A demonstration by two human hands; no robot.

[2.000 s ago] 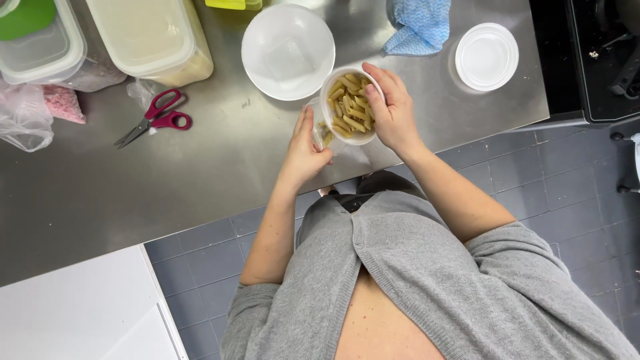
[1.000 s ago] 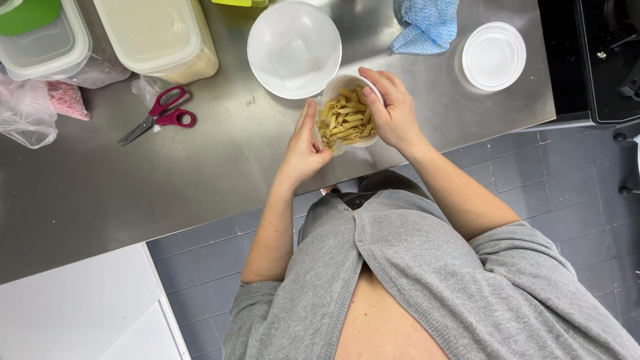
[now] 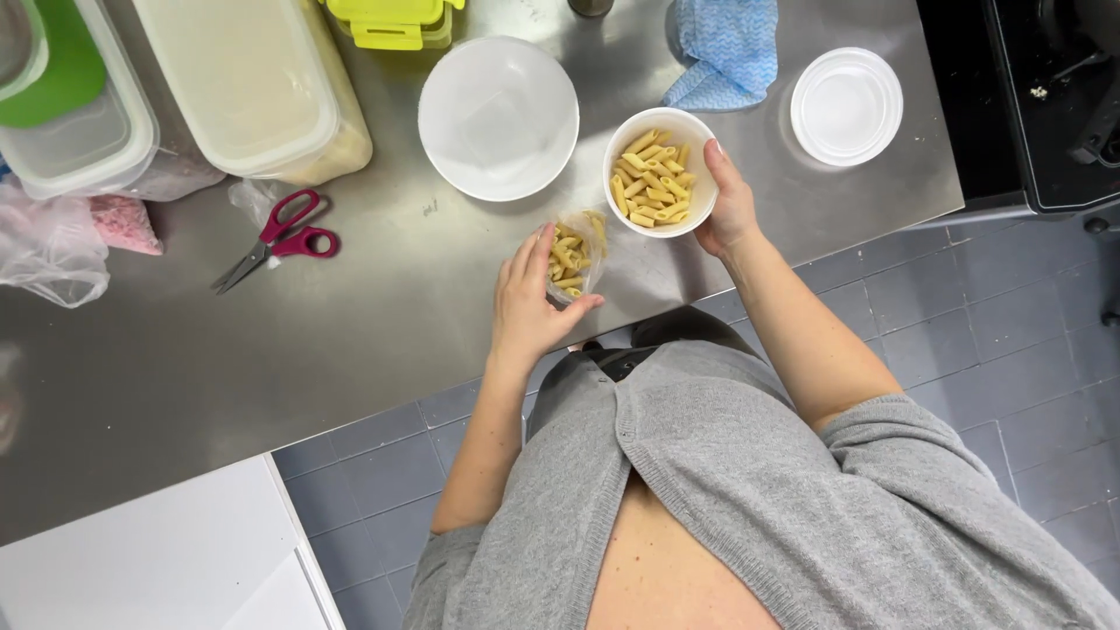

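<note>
My right hand (image 3: pixel 733 206) holds a white plastic tub (image 3: pixel 615 149) by its right side, upright enough that the penne pasta (image 3: pixel 652 179) inside shows. To its lower left, my left hand (image 3: pixel 529 306) is around a clear plastic bag (image 3: pixel 598 262) with more penne in it, close to the counter's front edge. A white bowl (image 3: pixel 499 118) with nothing in it rests above my left hand. At the right, a round white lid (image 3: pixel 846 107) lies on the counter. Scissors with dark pink handles (image 3: pixel 306 241) lie at the left, their blades apart.
On the steel counter (image 3: pixel 367 350), lidded plastic containers (image 3: pixel 254 79), a yellow-lidded box (image 3: pixel 385 22) and a bag with pink contents (image 3: pixel 122 223) stand at the upper left. A blue cloth (image 3: pixel 726 52) lies at the top. A black stove (image 3: pixel 1050 105) adjoins the right end.
The tub and the bag, together between my hands before, are now apart. My right hand has moved up and right with the tub; the bag of penne now shows plainly at my left hand.
</note>
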